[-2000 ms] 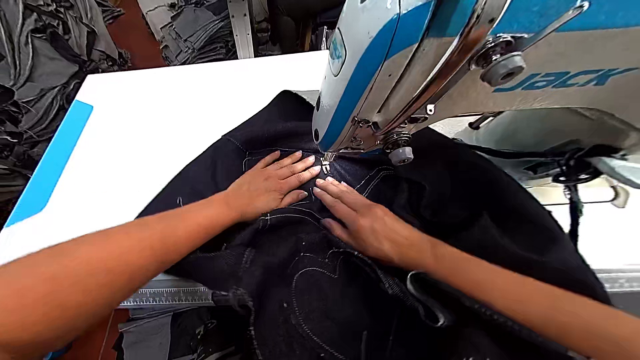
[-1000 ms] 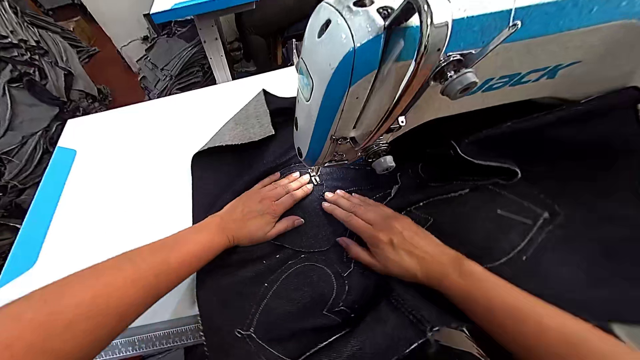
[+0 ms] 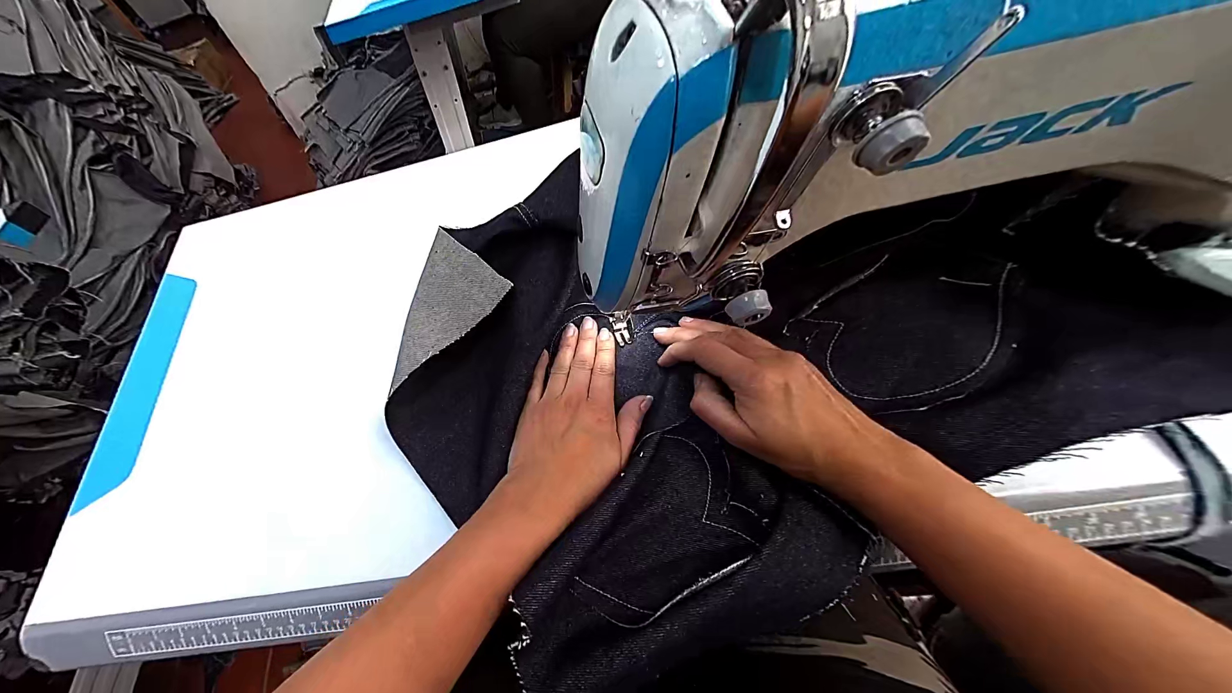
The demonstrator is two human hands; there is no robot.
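Dark denim fabric with light stitched curves lies under the presser foot of a white and blue Jack sewing machine. My left hand rests flat on the denim, its fingertips just left of the foot. To the right of the foot, my right hand touches the cloth with bent fingers, the index fingertip close to the foot. Whether the right fingers pinch any cloth cannot be told. One corner of the fabric is folded over, showing its grey underside.
The white table has a blue strip at its left and a ruler along its front edge. Piles of dark cloth stand at the left, and another pile lies behind. A second table's leg is at the back.
The denim has been turned and shifted under the machine; its grey folded corner now lies lower at the left. My right hand's fingers are more bent than before. The view has shifted.
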